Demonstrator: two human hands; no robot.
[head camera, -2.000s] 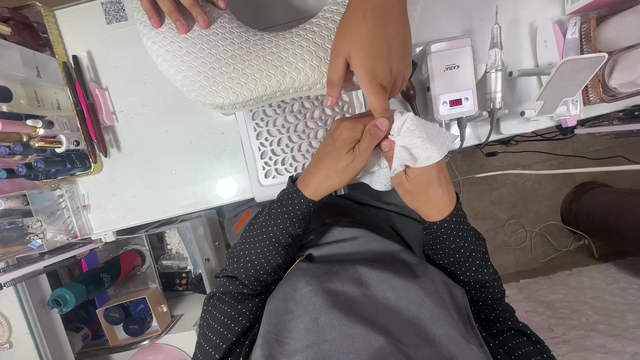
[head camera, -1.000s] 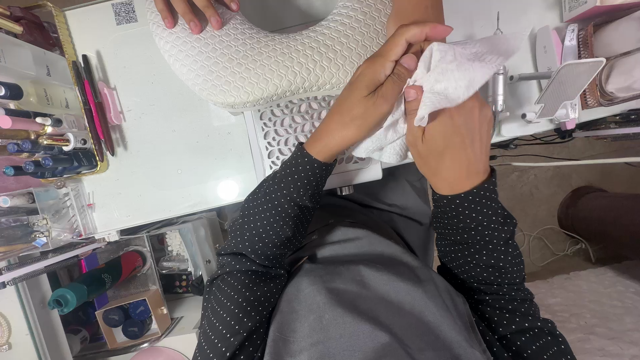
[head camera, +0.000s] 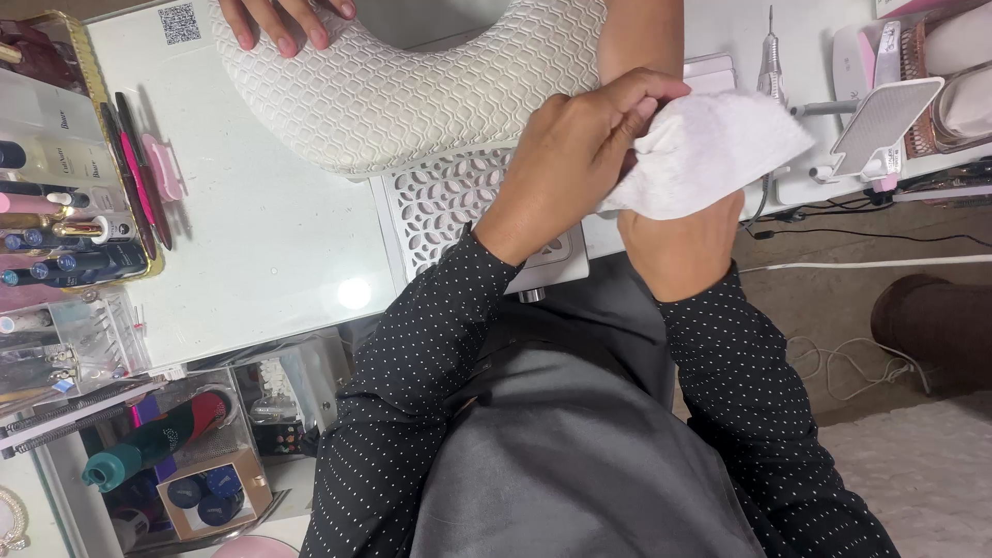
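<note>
My left hand (head camera: 558, 167) has its fingers bent at the left edge of a white cloth or wipe (head camera: 697, 167); its thumb and forefinger close near the other person's hand, which the cloth mostly hides. My right hand (head camera: 682, 240) is under and behind the cloth, its fingers covered by it. The other person's forearm (head camera: 642, 39) comes down from the top edge across the right end of a white textured cushion (head camera: 418, 101). That person's other hand (head camera: 283, 19) rests on the cushion's left end. Below the cushion lies a white nail dust collector with a patterned grille (head camera: 442, 201).
On the left are a gold-edged tray of bottles (head camera: 97, 70), dark and pink pen-like tools (head camera: 136, 170) and a pink rest (head camera: 163, 169). To the right stand a nail drill handpiece (head camera: 770, 70), a tilted white-framed stand (head camera: 887, 116) and a wicker basket (head camera: 918, 124). Cables hang off the table's right side.
Both my hands have moved with the cloth up and to the right since two seconds ago. The cloth now spreads over the other person's hand, whose pointing finger showed earlier.
</note>
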